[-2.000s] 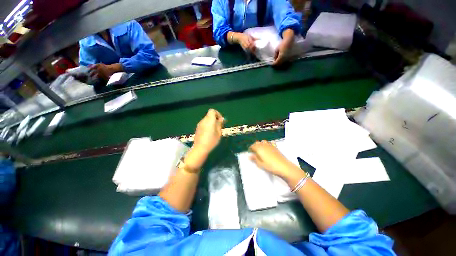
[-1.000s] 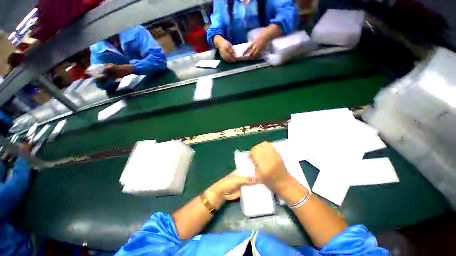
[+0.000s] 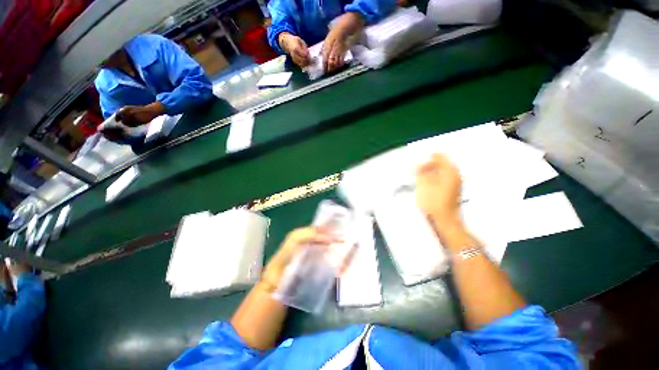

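Note:
My left hand (image 3: 295, 253) holds a clear plastic sleeve (image 3: 311, 278), tilted and a little blurred, over the green bench. A white card (image 3: 360, 271) lies just right of the sleeve, partly behind it. My right hand (image 3: 439, 189) is blurred over the white insert cards (image 3: 477, 162) at the right; whether its fingers grip a card cannot be told. Another white piece (image 3: 410, 238) lies below my right hand. A neat whitish stack of sleeves (image 3: 217, 253) stands left of my left hand.
A large bulging plastic bag pack (image 3: 607, 115) stands at the far right. Beyond the chipped metal strip (image 3: 296, 195), white pieces (image 3: 240, 131) lie on the green belt (image 3: 347, 123). Two people in blue smocks work opposite; another blue sleeve (image 3: 18, 311) shows at the left edge.
My hands have moved apart. My left hand now holds up a clear sleeve; my right hand has moved right and forward over the cards. The view has shifted, and belt pieces moved left.

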